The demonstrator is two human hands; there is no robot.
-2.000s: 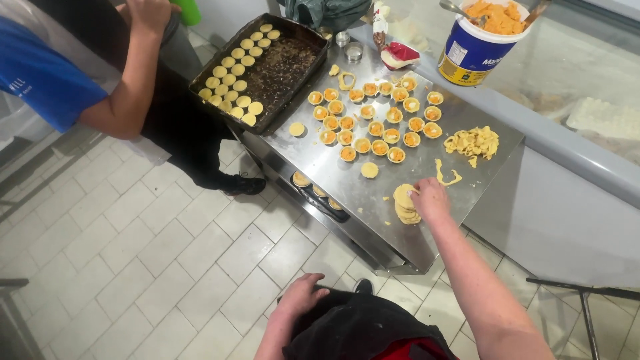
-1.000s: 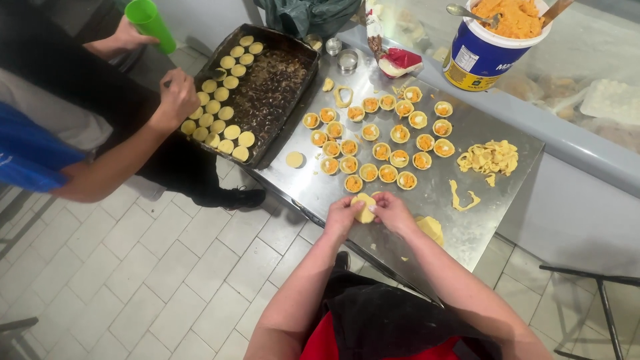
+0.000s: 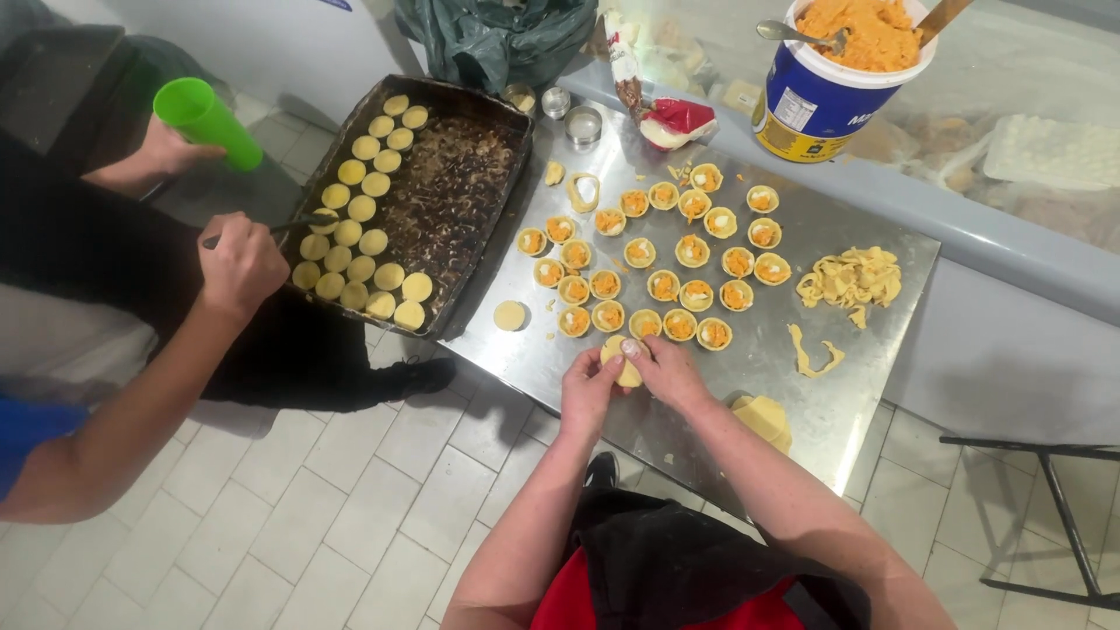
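Note:
Between both hands I hold a round of dough [image 3: 623, 362] above the near edge of the steel table [image 3: 490, 350]. My left hand [image 3: 591, 389] grips its left side, and my right hand [image 3: 667, 372] has its thumb on top at the right. Just beyond are several small dough cups with orange filling [image 3: 679, 325], some with white bits on top. A stack of dough rounds [image 3: 763, 422] lies beside my right forearm. Further right are a curved dough strip [image 3: 814, 352] and a heap of dough scraps [image 3: 850, 278]. One single pale round [image 3: 509, 315] lies to the left.
A dark baking tray [image 3: 518, 188] with filled-in rows of pale rounds overlaps the table's left side. A co-worker's hands hold a green cup [image 3: 208, 122] and a brush-like tool over it. Metal cutters [image 3: 582, 125], a red-white bag [image 3: 674, 122] and a tub of orange filling [image 3: 809, 96] stand behind.
Two seconds ago my right hand was at the dough stack and my left hand was off the table; both now hold a round together. The co-worker's tool hand has moved over the tray.

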